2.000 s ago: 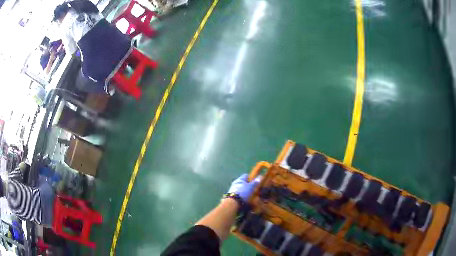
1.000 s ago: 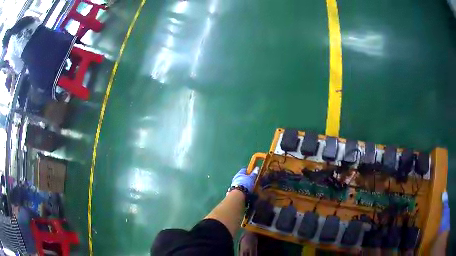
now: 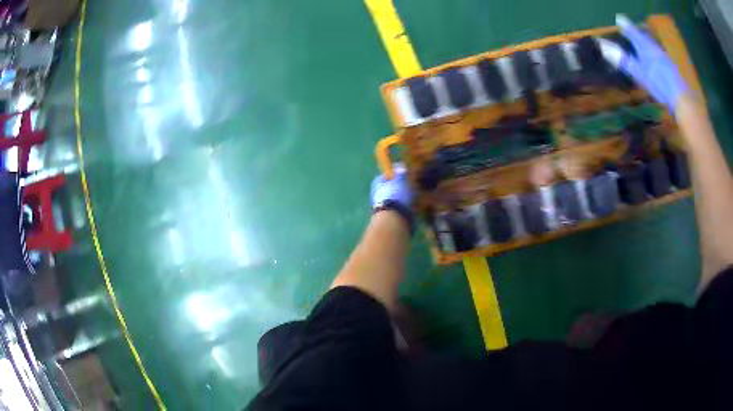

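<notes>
An orange test fixture tray (image 3: 482, 186) is held above the green floor, slightly blurred. Black power adapters (image 3: 522, 76) stand in rows along both long sides, with white strips between them. Green connector boards (image 3: 615, 122) and dark leads (image 3: 482, 148) lie along the middle. My left hand (image 3: 392, 191), in a blue-lavender glove, grips the orange tray handle (image 3: 386, 152) at the left end. My right hand (image 3: 655, 68), gloved with whitish fingertips, is spread over the far right corner, over the end adapters; its fingers are apart and whether it bears on the tray is unclear.
The green floor (image 3: 297, 160) has a yellow line (image 3: 485, 305) passing below the tray and another yellow line (image 3: 100, 241) at the left. Red stools (image 3: 47, 213) and a brown box (image 3: 87, 381) are at the left edge. A pale cabinet edge (image 3: 718, 24) shows top right.
The tray has moved up in the view and tilted, its right end now higher. My right hand has moved from the right end onto the far right corner. My left hand stays at the handle.
</notes>
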